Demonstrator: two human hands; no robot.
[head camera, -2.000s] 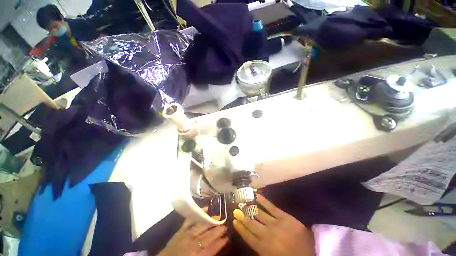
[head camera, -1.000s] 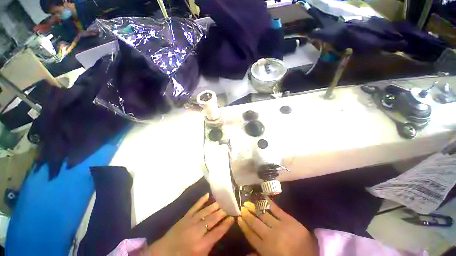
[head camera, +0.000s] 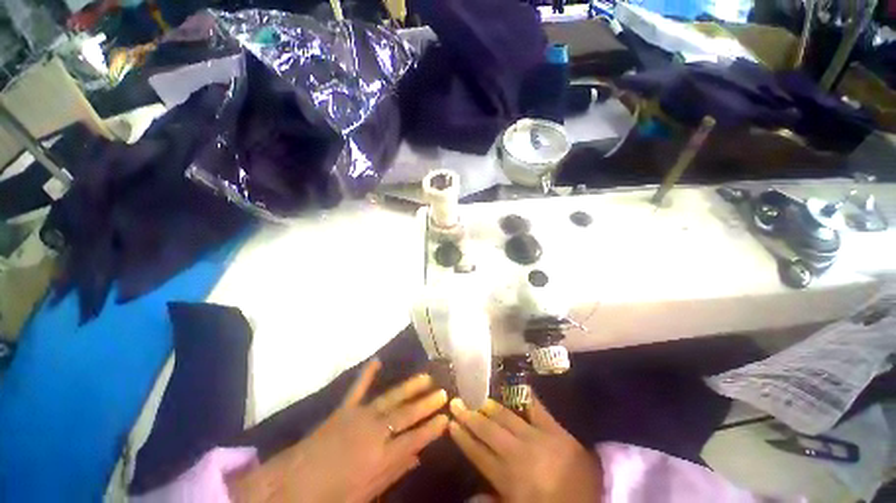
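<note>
A large dark garment panel (head camera: 639, 403) lies under the head of the cream-white sewing machine (head camera: 629, 265). My left hand (head camera: 364, 437) lies flat on the cloth left of the thread guard (head camera: 473, 354), fingers spread, a ring on one finger. My right hand (head camera: 521, 447) lies on the cloth just below the tension dials (head camera: 548, 359), fingers together. The fingertips of both hands nearly meet below the guard. The needle and presser foot are hidden behind the machine head. A small dark cut piece (head camera: 206, 383) lies to the left on the white table.
A blue board (head camera: 88, 363) is at the left. A heap of dark cloth (head camera: 138, 196) with a clear plastic bag (head camera: 334, 79) lies behind it. A printed sheet (head camera: 811, 368) hangs at the arm's right, with thread snips (head camera: 820, 448) below. More dark cloth (head camera: 747, 93) lies behind the machine.
The view has shifted, and the person at the back has left its upper left part. My left hand has spread its fingers and lies further left from the guard. My right hand stays near the dials.
</note>
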